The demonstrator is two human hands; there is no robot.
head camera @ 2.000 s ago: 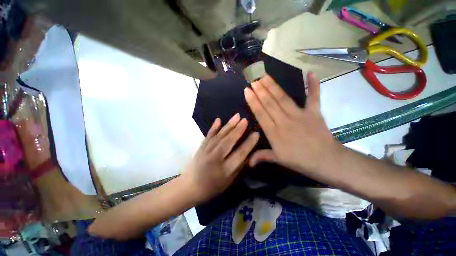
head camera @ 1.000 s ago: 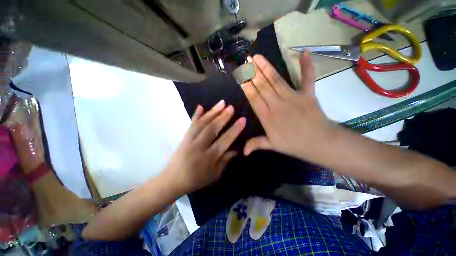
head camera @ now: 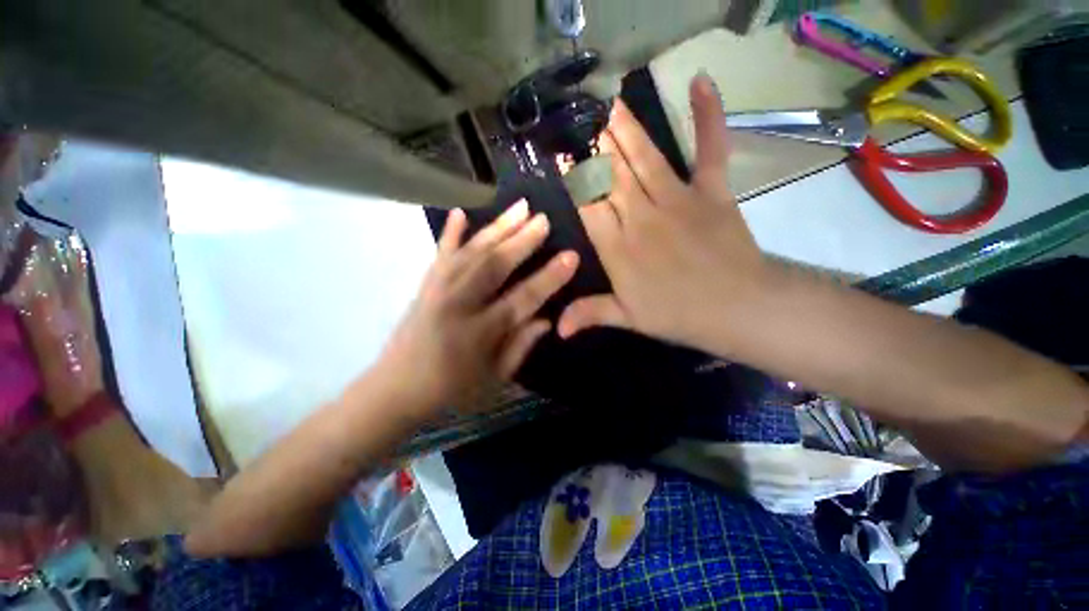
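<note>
A black fabric piece lies under the presser foot of the sewing machine and hangs over the table's front edge towards the lap. My left hand lies flat on the fabric, fingers spread, left of the foot. My right hand lies on the fabric just right of and before the foot, fingers extended and thumb apart. A pale band shows beside its fingertips. The needle point is too blurred to tell.
Scissors with yellow and red handles lie right of the machine, below a pink and blue tool. A dark tray is far right. White-faced pieces lie left. Offcuts are lower right. Red plastic is far left.
The black fabric has moved up under the foot, and its right part now reaches farther back. Both hands have moved slightly up and left with it, still flat on the fabric.
</note>
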